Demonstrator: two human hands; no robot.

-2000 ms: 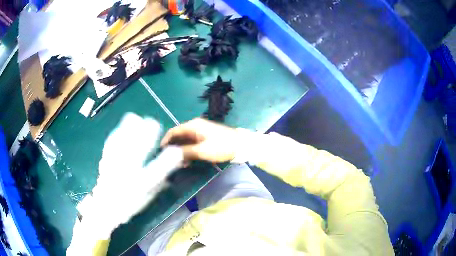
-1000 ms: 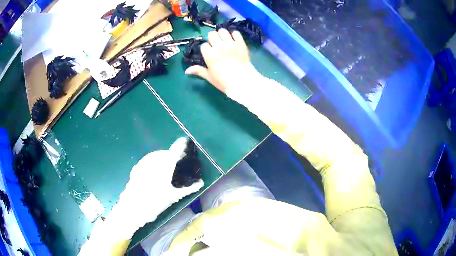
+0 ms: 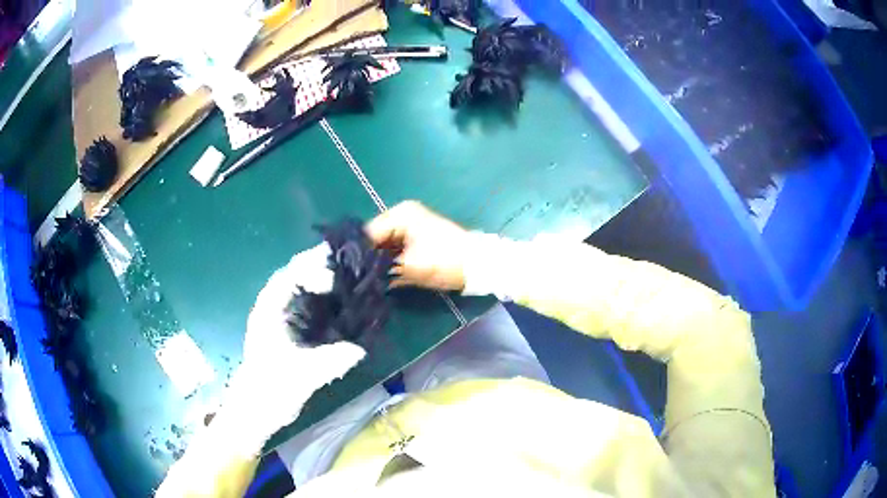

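Note:
My left hand, in a white glove, cups a black spiky hair part above the green bench top, near its front edge. My right hand, with bare fingers and a white cuff, grips the upper right side of the black spiky material. Whether this is one piece or two held together cannot be told. The right fingertips are partly hidden behind it.
More black spiky parts lie at the far edge. A blue bin with dark stock stands right, another blue bin left. Cardboard, a dotted sheet, a dark slim stick, a white block and clear tape lie left.
My right hand has come back from the spiky parts at the far edge to my left hand. More black spiky material now shows between the hands. The view has shifted slightly.

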